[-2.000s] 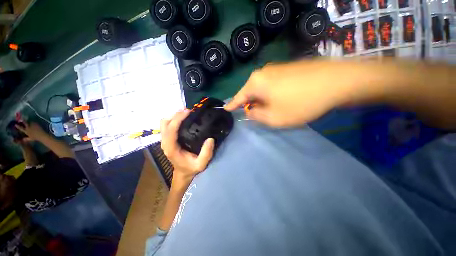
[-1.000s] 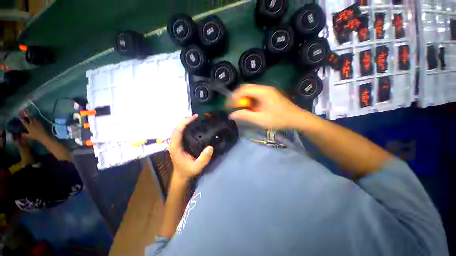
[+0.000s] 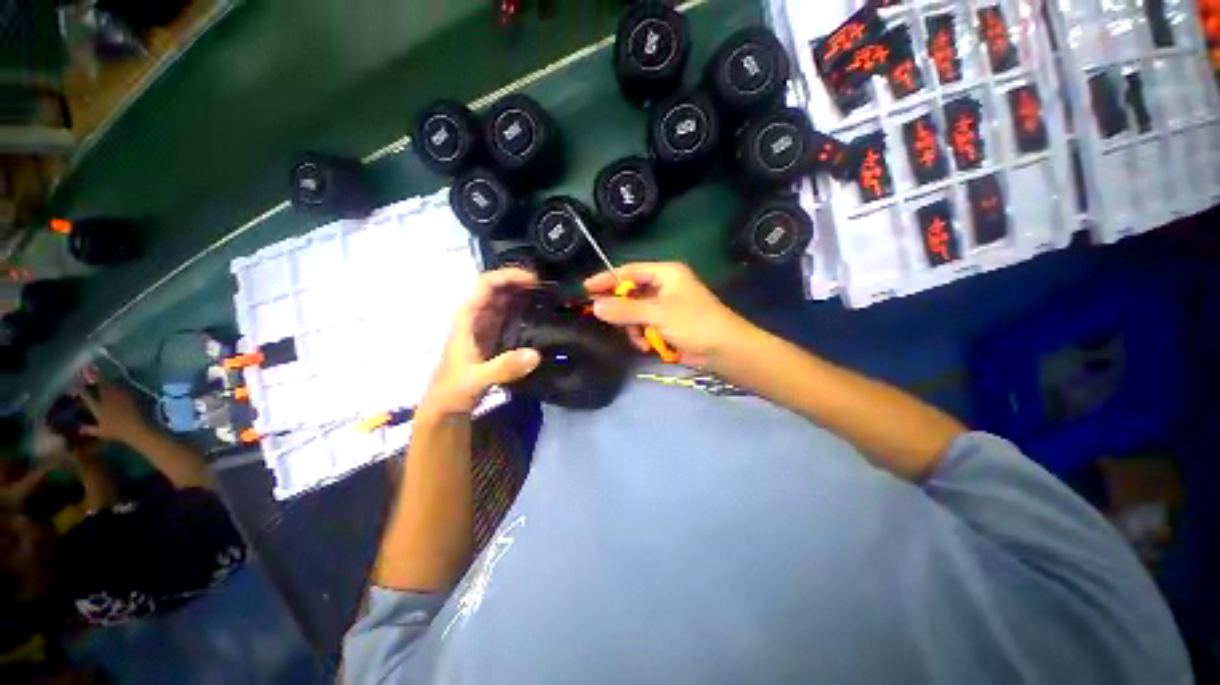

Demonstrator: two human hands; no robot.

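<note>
A round black speaker unit (image 3: 573, 359) is held close to my body. My left hand (image 3: 471, 351) grips its left side, with the thumb across the face. My right hand (image 3: 676, 311) is at its upper right and holds a hand tool (image 3: 656, 337) with an orange-yellow grip. The tool's thin metal shaft points up and left, away from the unit. A small orange mark shows on the unit near my right fingertips. The underside of the unit is hidden.
Several black speaker units (image 3: 685, 127) stand on the green worktop ahead. A white tray (image 3: 355, 328) is at left, with orange-ended items on its left edge. Another tray (image 3: 910, 248) at right holds black-and-orange inserts. Another person's hands (image 3: 118, 412) are at far left.
My right hand has turned the tool so its orange-yellow grip now points down. The unit sits slightly to the right in my left hand. The view has shifted over the bench.
</note>
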